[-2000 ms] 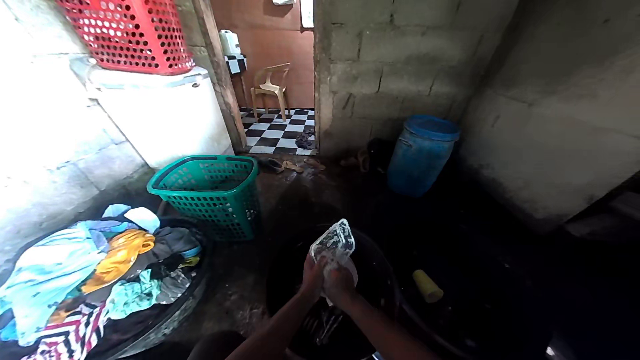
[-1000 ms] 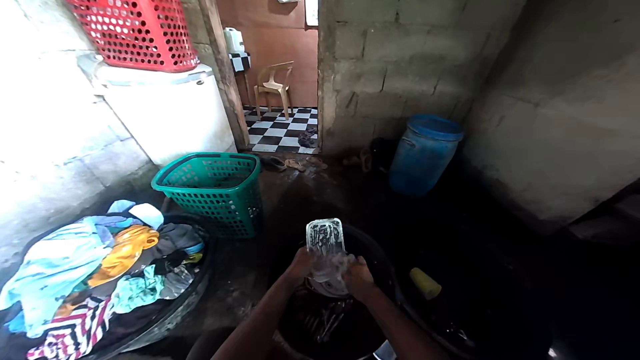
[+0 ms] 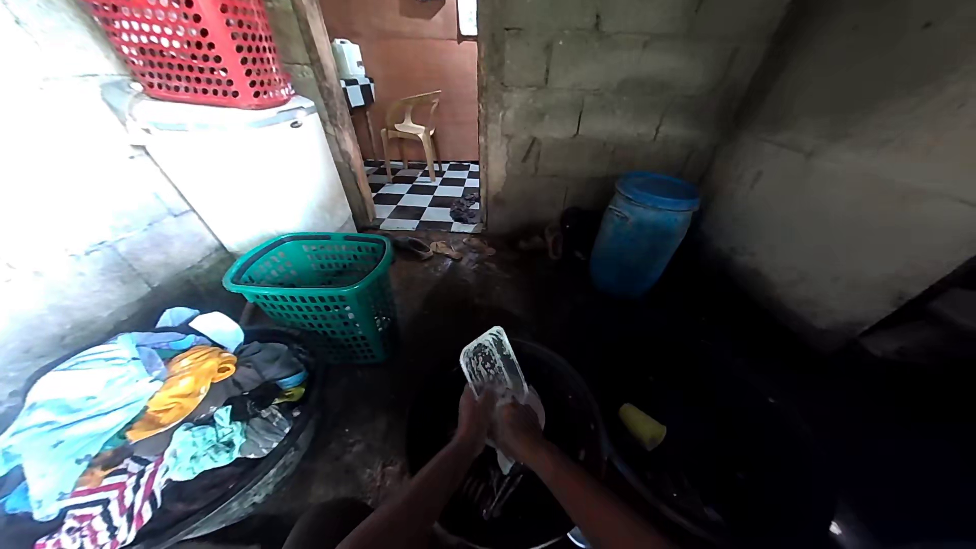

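Both my hands meet above a dark round tub in the lower middle. A clear plastic container with whitish patches tilts up out of them. My left hand grips its near left side. My right hand is pressed close on the right, with a pale rounded item, perhaps a cloth or a bowl, showing beside and below it; its exact kind is unclear. Several thin utensils, apparently metal, lie in the tub beneath my hands. The fingers partly hide one another.
Left stands a tub of clothes, with a green laundry basket behind it. A red basket sits on a white appliance. A yellow cup lies right of my hands, and a blue drum stands farther back. Sandals lie by the doorway.
A second ago my hands were farther apart around the container, which stood more upright; now they are close together and it leans left.
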